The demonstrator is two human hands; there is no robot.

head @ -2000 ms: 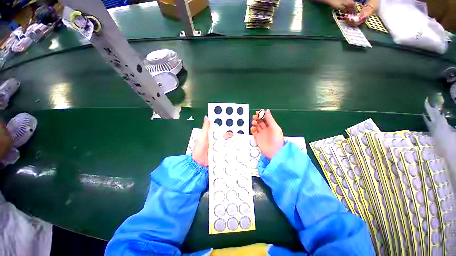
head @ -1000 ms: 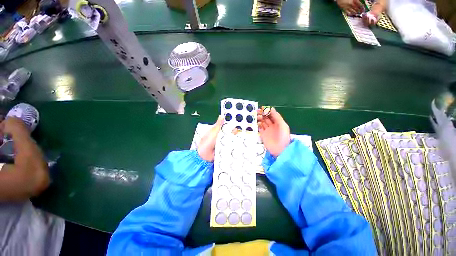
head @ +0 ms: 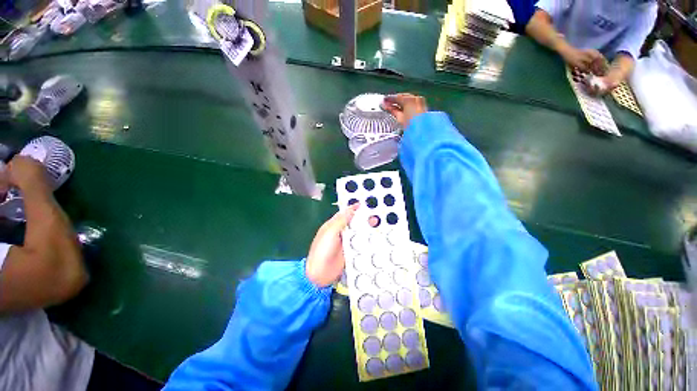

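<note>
My left hand (head: 330,246) holds the white die-cut sticker sheet (head: 384,279) by its left edge, fingers partly under it. The sheet's upper rows show dark holes; the lower rows hold silver-grey round stickers. My right hand (head: 405,107) reaches forward to the small white fan (head: 370,120) on the conveyor, fingertips at the top of its ribbed head. Whether a round sticker is between those fingertips is hidden. The fan's smooth base (head: 376,152) faces me. Another sticker sheet (head: 429,284) lies crosswise under the held one.
A stack of sticker sheets (head: 634,324) lies at right. A perforated metal post (head: 279,114) stands left of the fan. A person's arm (head: 46,229) holds a fan at left. Another person's hands (head: 596,72) work on a sheet at upper right, near a plastic bag (head: 672,99).
My right hand has moved from beside the sheet forward to the fan. The view has shifted, and the sheet is now tilted slightly. The fan has travelled right along the belt.
</note>
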